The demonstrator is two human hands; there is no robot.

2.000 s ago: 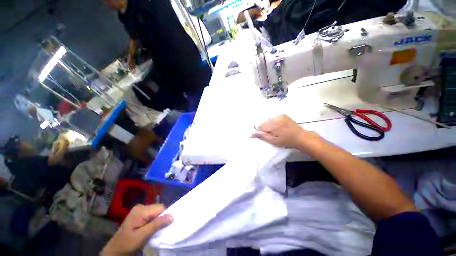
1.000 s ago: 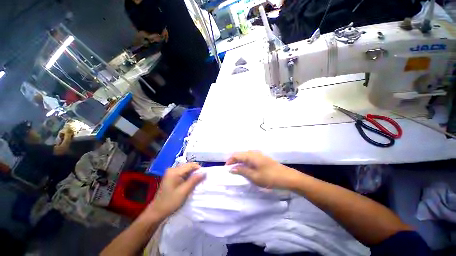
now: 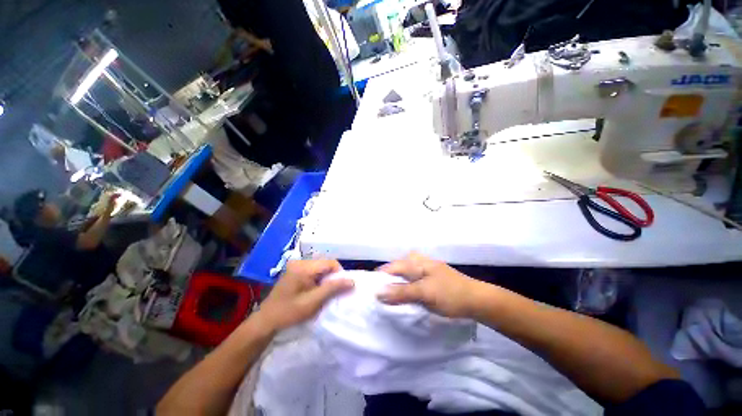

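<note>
A white garment (image 3: 382,341) lies bunched over my lap, below the front edge of the table. My left hand (image 3: 305,292) grips its upper edge on the left, thumb on top. My right hand (image 3: 431,286) grips the same edge a short way to the right. The fingers under the cloth are hidden. The sewing machine (image 3: 529,101) stands on the table, with its presser foot and needle area (image 3: 465,146) beyond my hands and no cloth under it.
Scissors (image 3: 616,213) with red and black loops lie on the white table (image 3: 366,223), right of the needle. A thin stick (image 3: 691,203) lies behind them. A blue bin (image 3: 281,227) and a red crate (image 3: 213,309) are at left. A person (image 3: 61,236) sits far left.
Since two seconds ago, both hands have come together below the table edge, and the stretched garment is now bunched. In the last second the cloth between them has crumpled more.
</note>
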